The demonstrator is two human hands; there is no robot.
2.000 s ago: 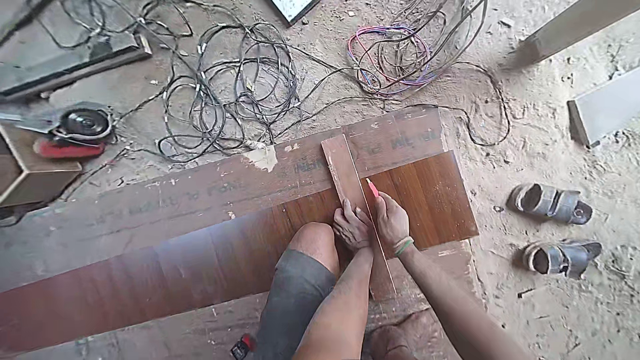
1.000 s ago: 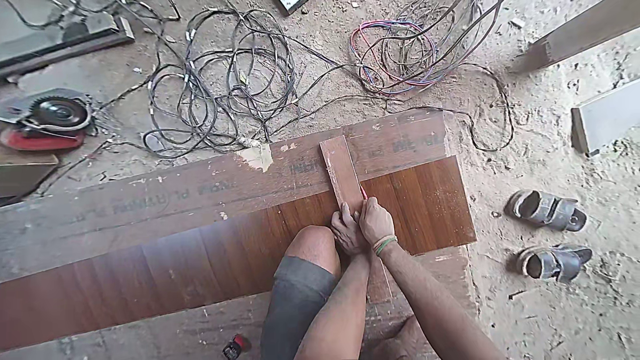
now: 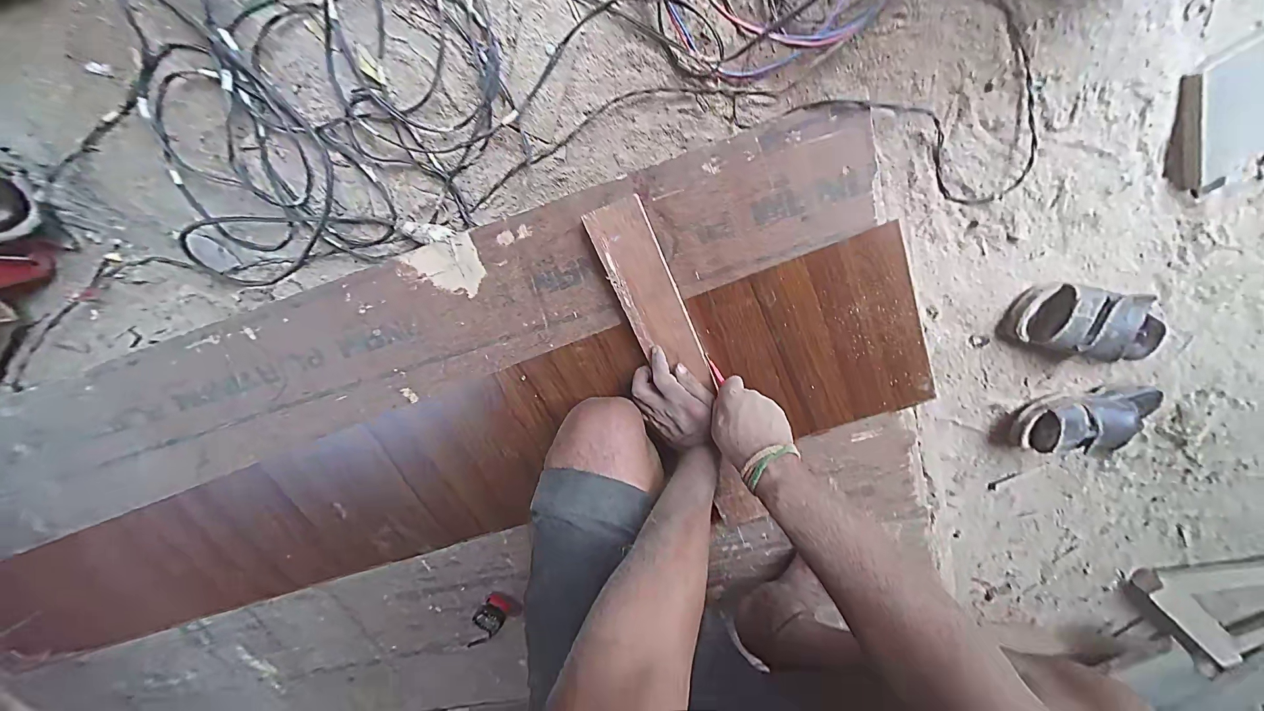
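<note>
A glossy wood-grain laminated board (image 3: 829,326) lies across a larger worn plywood sheet (image 3: 790,188) on the ground. Crossing the laminated board is a narrow wooden strip (image 3: 642,272). My left hand (image 3: 674,400) presses on this strip with its fingers spread. Close beside it, touching, my right hand (image 3: 750,423) is closed on a slim red-handled tool (image 3: 715,372) at the strip's right edge; the tool's tip and kind cannot be made out. A red and black tape measure (image 3: 493,614) rests on the sheet left of my knee.
Coiled dark cables (image 3: 326,148) and red and blue wires (image 3: 770,44) lie on the dusty ground beyond the sheet. A pair of sandals (image 3: 1086,321) is at the right. A pale-faced board (image 3: 1229,118) and a frame-like piece (image 3: 1200,602) are near the right edge. My knee (image 3: 604,439) is on the laminated board.
The red tool and my right hand have moved down along the strip's edge, toward my body, since the earliest frame. My left hand stays on the strip. The view has shifted.
</note>
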